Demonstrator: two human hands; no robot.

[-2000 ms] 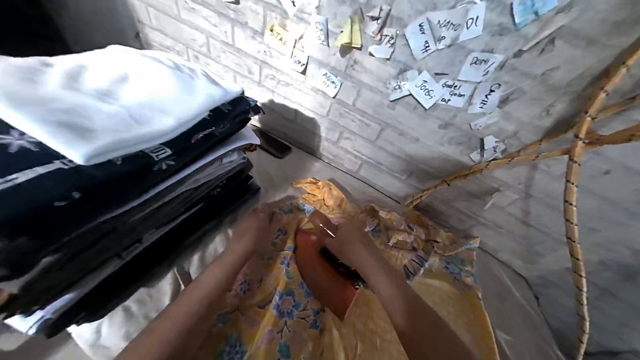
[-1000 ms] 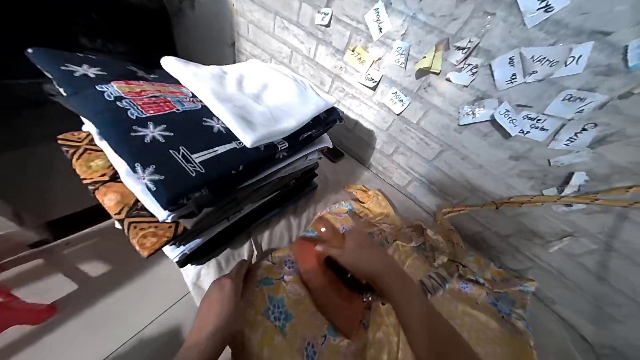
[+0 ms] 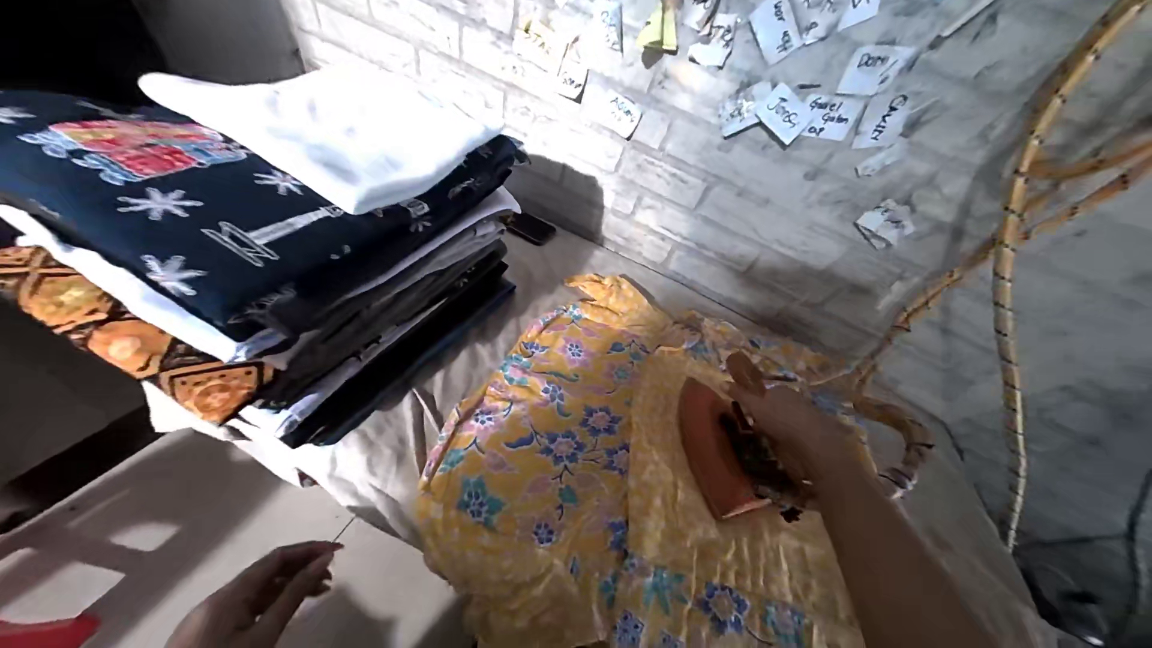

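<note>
A yellow flowered garment [image 3: 549,432] lies spread over the cloth-covered ironing surface [image 3: 360,477]. On its plainer yellow part rests a clothes iron [image 3: 715,454] with a reddish soleplate rim and a dark handle. My right hand [image 3: 787,423] is closed around that handle, partly hiding it, with the thumb stretched along the top. My left hand [image 3: 261,598] hangs off the garment at lower left, fingers curled loosely, and a thin thread-like line runs from its fingertips; whether it pinches a thread I cannot tell.
A tall stack of folded clothes [image 3: 270,261], topped by a white cloth [image 3: 333,130], stands at left. Behind it lies a dark phone-like object [image 3: 531,228]. A cord with a striped sheath [image 3: 1008,297] hangs at right before the brick-patterned wall [image 3: 666,175], which bears paper notes. A red object [image 3: 45,632] shows at lower left.
My left hand has left the garment and moved to the lower left. The iron, still in my right hand, now rests on the plainer yellow part. The view has shifted.
</note>
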